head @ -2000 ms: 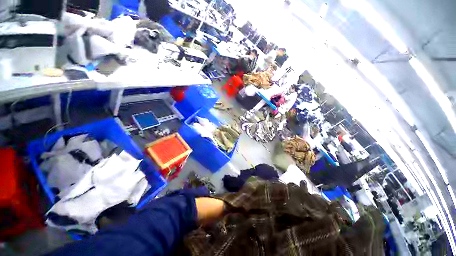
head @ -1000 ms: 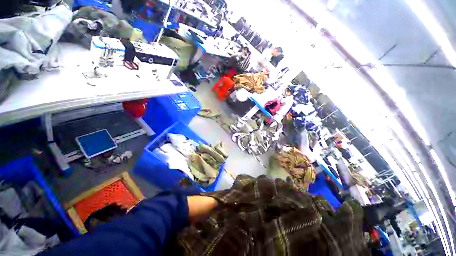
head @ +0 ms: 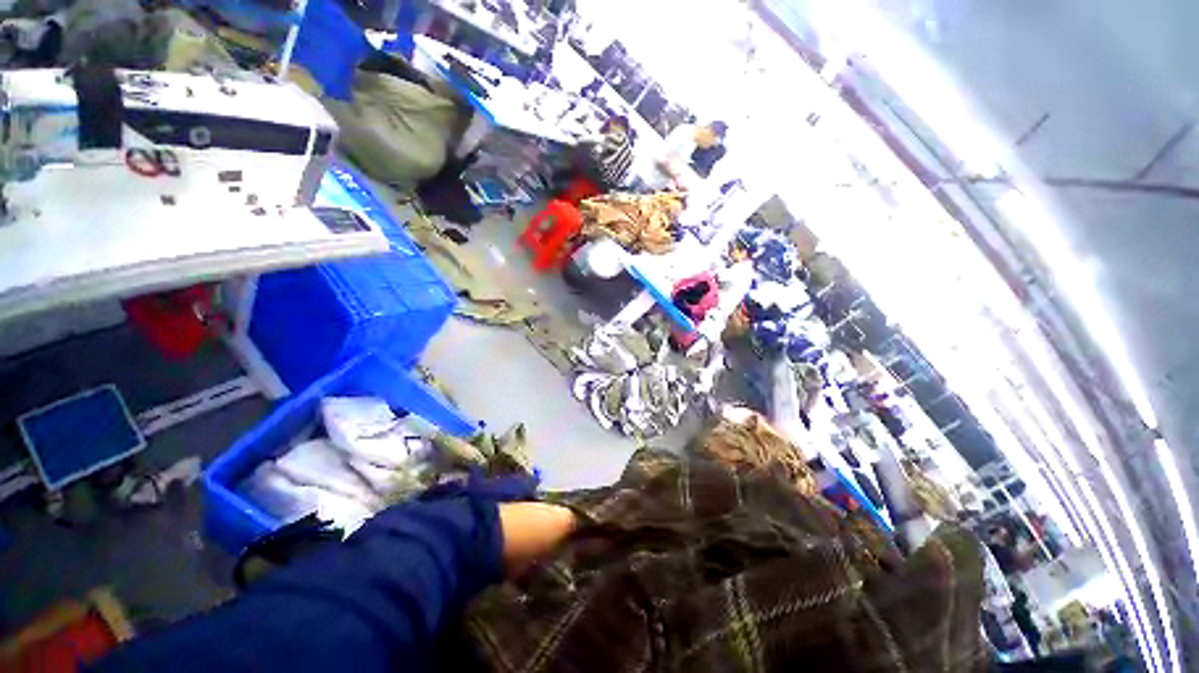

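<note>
A dark brown plaid garment with thin pale check lines is bunched up at the bottom centre, close to the camera. My left arm, in a dark blue sleeve, reaches in from the lower left. The bare wrist and back of my left hand show at the garment's left edge. My fingers are hidden in the cloth, which stays with the hand as the view shifts. My right hand is not in view.
A white sewing machine stands on a white table at left. Below are a blue crate of pale cloth, stacked blue crates and a red-topped stool. Cloth heaps and people are farther off.
The view has moved forward past the left table. The machine, crates and stool have shifted left and down. The plaid garment and my left arm stay at the bottom of the view.
</note>
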